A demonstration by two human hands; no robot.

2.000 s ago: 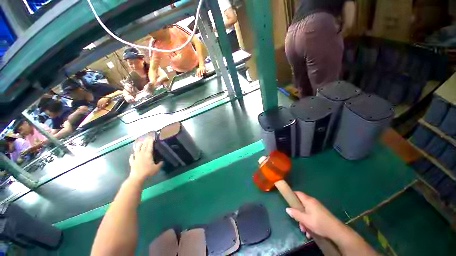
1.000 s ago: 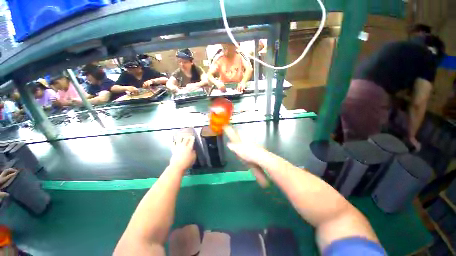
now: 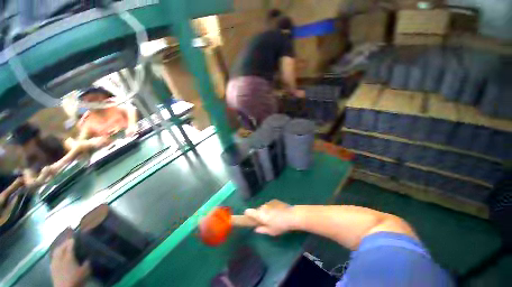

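Observation:
My right hand (image 3: 275, 217) is closed around the pale wooden handle of a mallet with an orange-red head (image 3: 216, 226), held over the green bench. My left hand (image 3: 68, 266) is at the lower left, partly cut off and blurred, against the near side of a pair of dark housings (image 3: 109, 238) on the conveyor. The nearer housing is largely behind the hand; the other shows a brown top. Dark flat pieces (image 3: 246, 267) lie at the bench's near edge, blurred.
Several grey housings (image 3: 298, 144) stand at the bench's far right end beside a green post (image 3: 203, 73). A person (image 3: 261, 70) bends behind them. Palletised housings in tiers (image 3: 415, 132) stand at right. People sit across the line at left. A white cable loop hangs at upper left.
The view has swung right. The mallet has come down from above the housing pair and away to the right, over the bench. My left hand remains at the pair.

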